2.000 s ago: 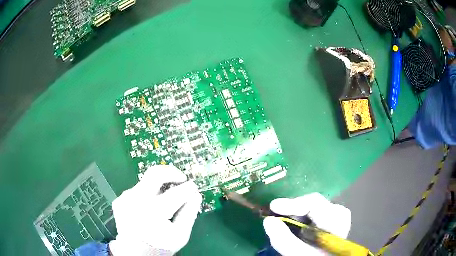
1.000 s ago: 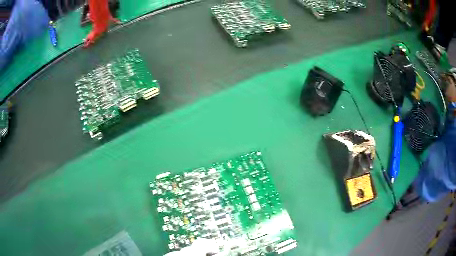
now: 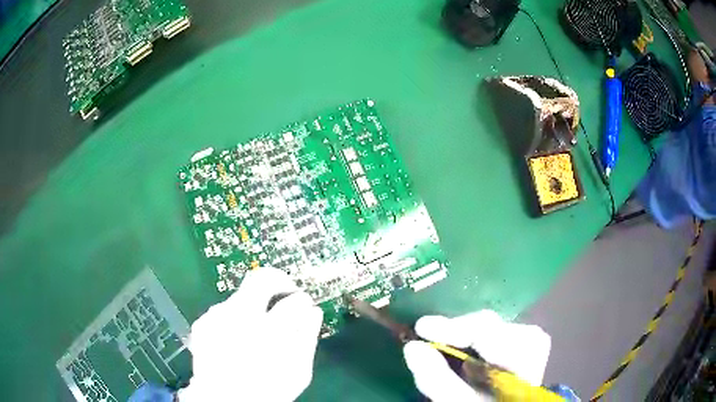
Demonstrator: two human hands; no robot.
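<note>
A green circuit board (image 3: 314,204) lies tilted on the green mat, crowded with small parts. My gloved left hand (image 3: 255,338) is at the board's near left edge, fingers pinched together; a dark thing shows between the fingers, and whether it holds solder wire I cannot tell. My gloved right hand (image 3: 479,353) holds the yellow-handled soldering iron (image 3: 514,385). The iron's dark barrel points left, its tip at the board's near edge by the connectors. A pale template (image 3: 129,338) with cut-outs lies on the mat left of my left hand.
A dark iron stand (image 3: 542,118) with a yellow sponge (image 3: 555,181) stands at the right. Beyond are a black box-shaped unit (image 3: 479,20), round black fans (image 3: 653,96), a blue-handled tool (image 3: 612,122) and a person's blue sleeve (image 3: 679,177). Another board (image 3: 122,47) lies on the dark conveyor.
The view tilted up toward the conveyor one second ago and has come back down. Both hands and the iron show again, close to where they were two seconds ago.
</note>
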